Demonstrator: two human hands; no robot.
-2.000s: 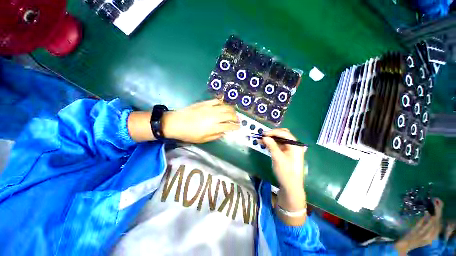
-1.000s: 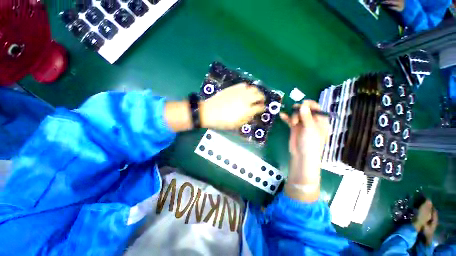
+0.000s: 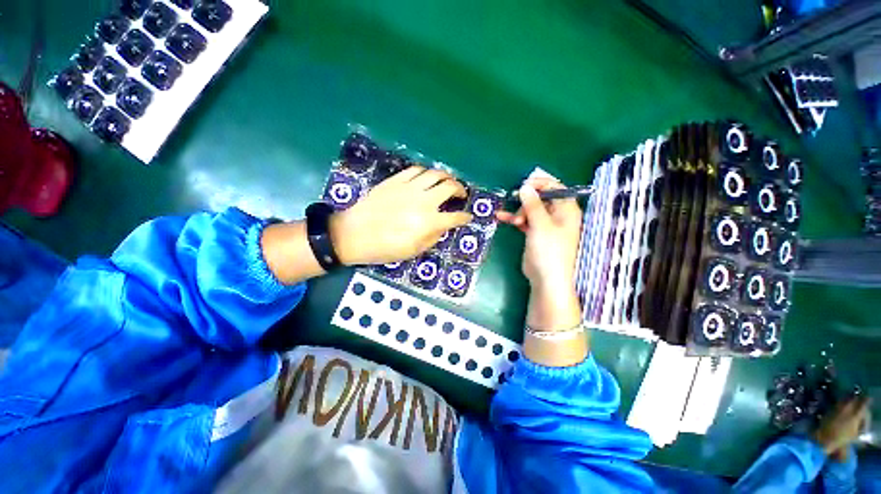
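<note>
A clear tray of black round-centred parts (image 3: 468,242) lies in front of me, several with white rings. My left hand (image 3: 398,218) is over the middle of the tray, fingers bent down near its right side; whether it grips a part is hidden. My right hand (image 3: 551,241) holds dark, pen-like tweezers (image 3: 560,194) at the tray's upper right corner; the tips are too unclear to make out. A white sheet with rows of dark dots (image 3: 423,331) lies between the tray and my body.
A tall stack of filled trays (image 3: 676,232) stands at right, with white sheets (image 3: 667,391) below it. A waiting tray (image 3: 145,72) is at upper left, a red fan (image 3: 39,169) at far left. Loose black parts (image 3: 800,394) and another person's hand (image 3: 844,425) are at lower right.
Both hands have moved up from the dotted sheet to the tray. Since one second ago, my left fingers have come nearer the tray's right side. The view has shifted, showing more of the waiting tray.
</note>
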